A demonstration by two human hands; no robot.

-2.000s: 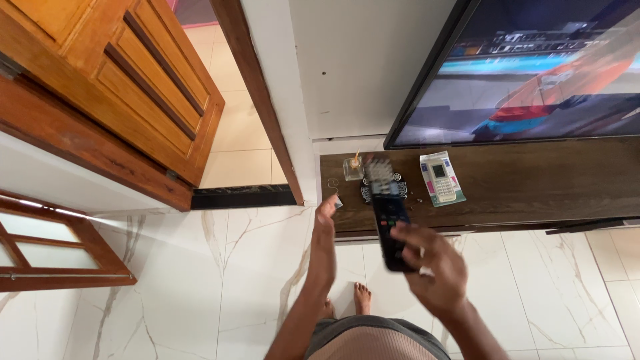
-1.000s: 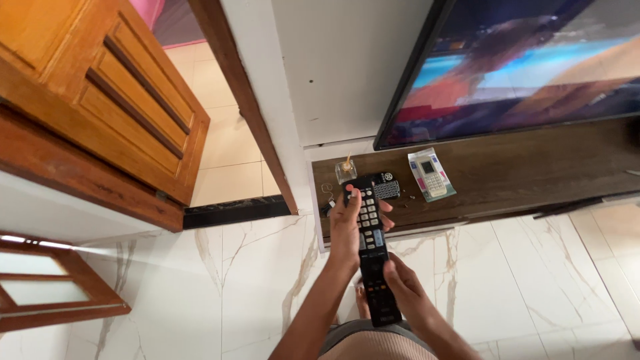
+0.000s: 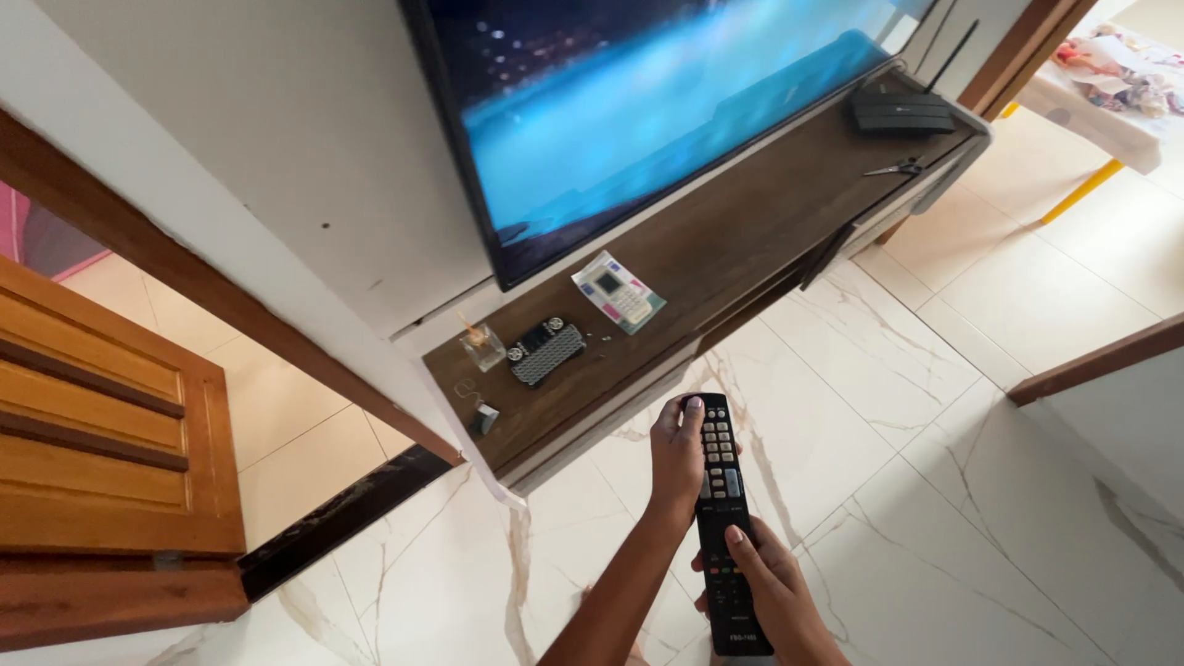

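A long black remote control (image 3: 724,527) is held between both hands over the tiled floor. My left hand (image 3: 678,453) grips its upper end, the thumb lying on the top left corner near the buttons. Around the lower half is my right hand (image 3: 763,564), its thumb on the front face and some fingertips showing past the left edge. Beyond the remote stands a dark wooden TV console (image 3: 721,240). A wide television (image 3: 647,111) with a bright blue picture is above the console.
On the console lie a packaged device with a keypad (image 3: 618,292), a black patterned object (image 3: 546,351), a glass jar (image 3: 483,346), a small charger-like item (image 3: 483,418), scissors (image 3: 895,168) and a router (image 3: 902,113). A wooden door (image 3: 111,416) stands at left, a yellow-legged table (image 3: 1101,120) at right.
Two seconds ago only my right hand held the remote and my left was apart from it; both now hold it. The view has swung to the right.
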